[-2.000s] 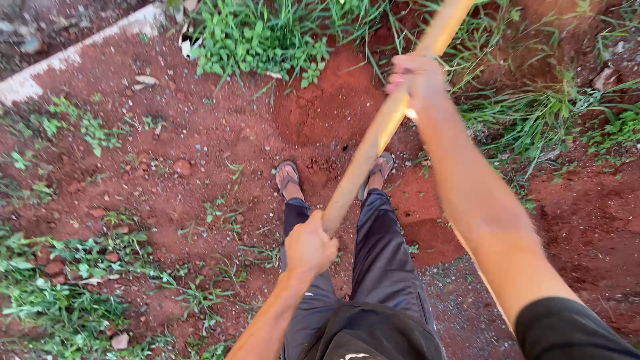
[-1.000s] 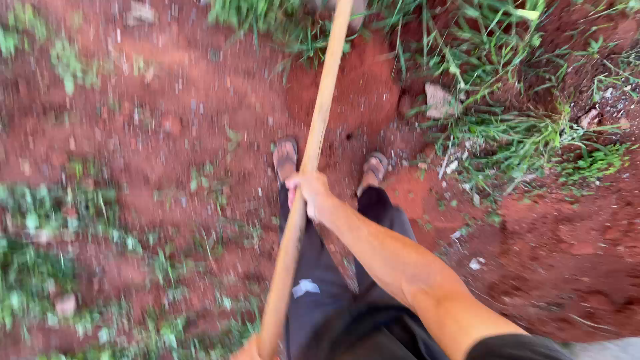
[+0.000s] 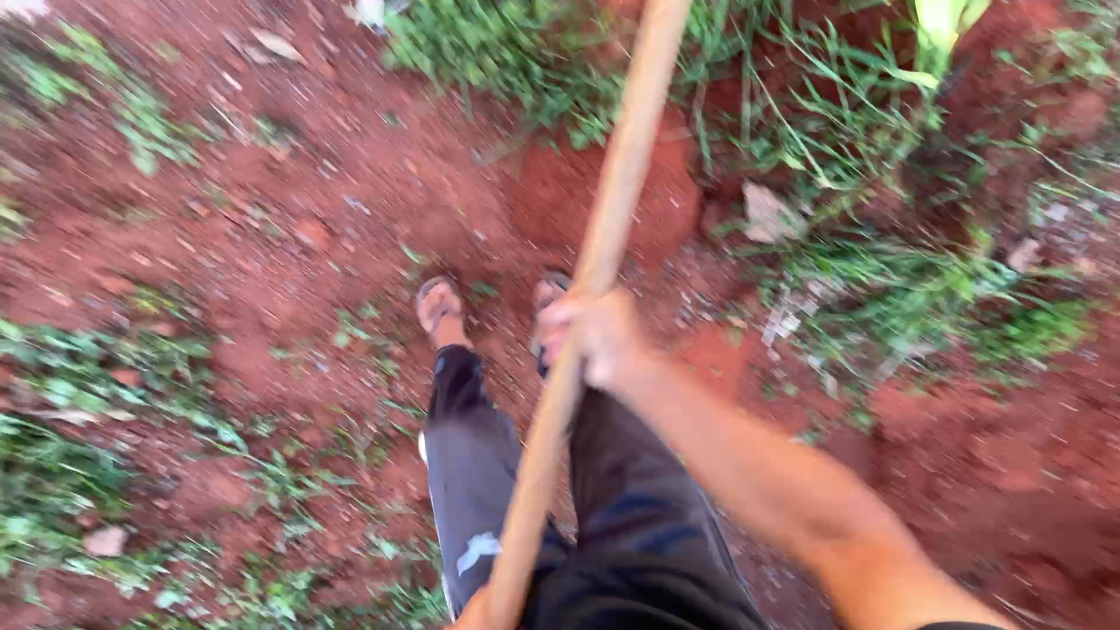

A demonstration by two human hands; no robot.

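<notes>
A long wooden tool handle runs from the top edge down to the bottom centre, slanting a little. My right hand is closed around its middle, blurred by motion. Low in the view, only a small part of my left hand shows beside the handle's lower end, and its fingers are hidden. The handle's upper end lies outside the view, so whatever it bears is not seen. Below the handle are my feet in sandals and my dark trousers.
Red soil with small stones lies around my feet. Green grass grows at the top and right, with a pale stone beside it. Low weeds spread on the left, near another stone.
Two seconds ago my right hand held the handle near the top, and my left hand gripped it lower, in plain view. Since then my right hand has come down toward my feet; my left is mostly out of view.
</notes>
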